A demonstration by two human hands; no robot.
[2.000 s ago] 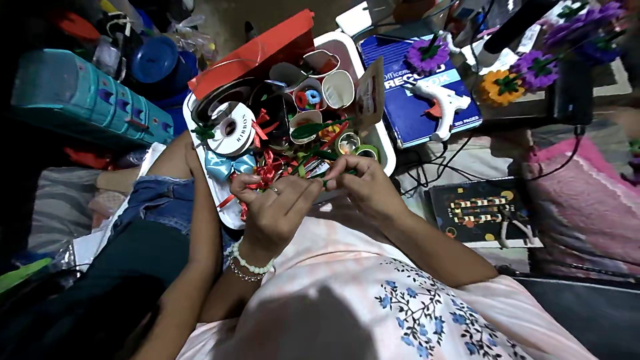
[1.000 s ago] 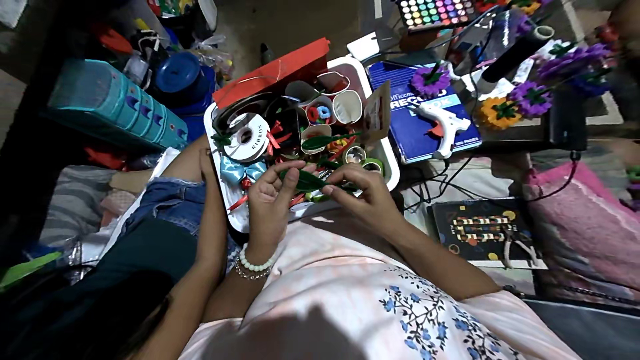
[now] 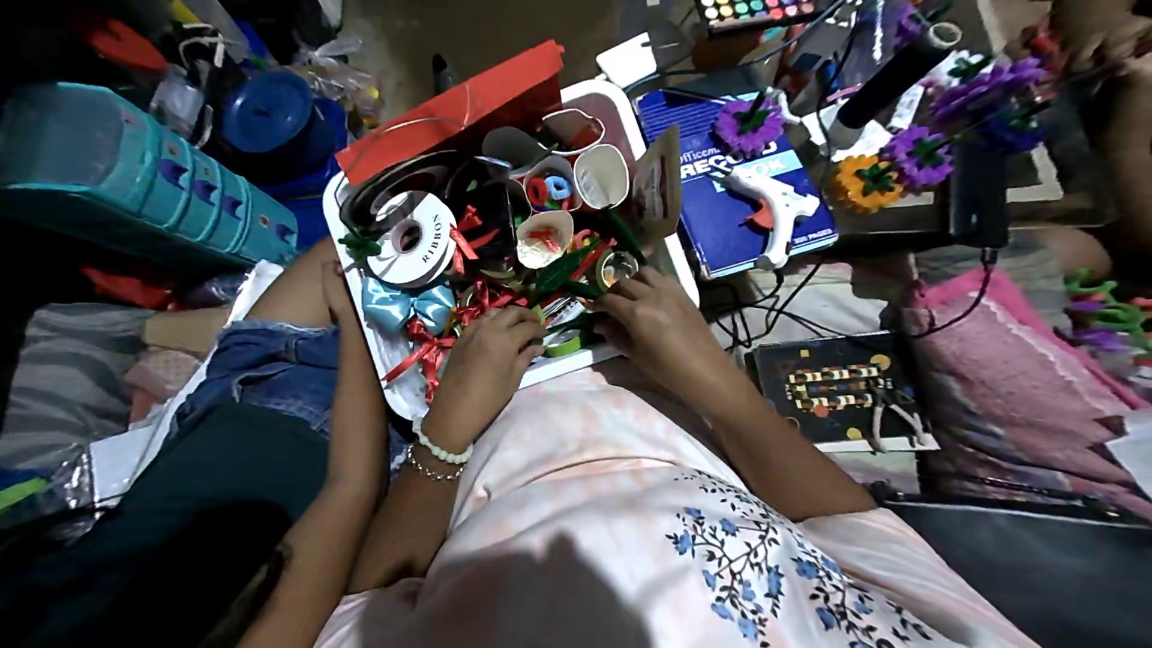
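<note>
A white plastic basket (image 3: 677,270) of craft supplies stands in front of me. My left hand (image 3: 490,360) reaches over its near edge, fingers on red ribbon bows (image 3: 432,346); its fingertips are partly hidden. My right hand (image 3: 652,324) is at the near right part, fingers bent down beside a roll of tape (image 3: 617,267) and dark green leaf-like pieces (image 3: 562,267); what it touches is unclear. Between the hands lies a green tape roll (image 3: 563,343). A white ribbon spool (image 3: 412,238), a blue satin bow (image 3: 407,306) and paper cups (image 3: 601,177) fill the rest.
A white glue gun (image 3: 778,211) lies on a blue record book (image 3: 711,243), near purple and orange flowers (image 3: 867,183). Cables run beside the basket. Pliers (image 3: 891,418) rest on a dark board at right. Another person's arm (image 3: 355,450) is at left, near teal drawers (image 3: 126,171).
My hands, earlier raised together around a green leaf-like piece, are now apart and lower in the basket. The leaf-like piece is no longer between them.
</note>
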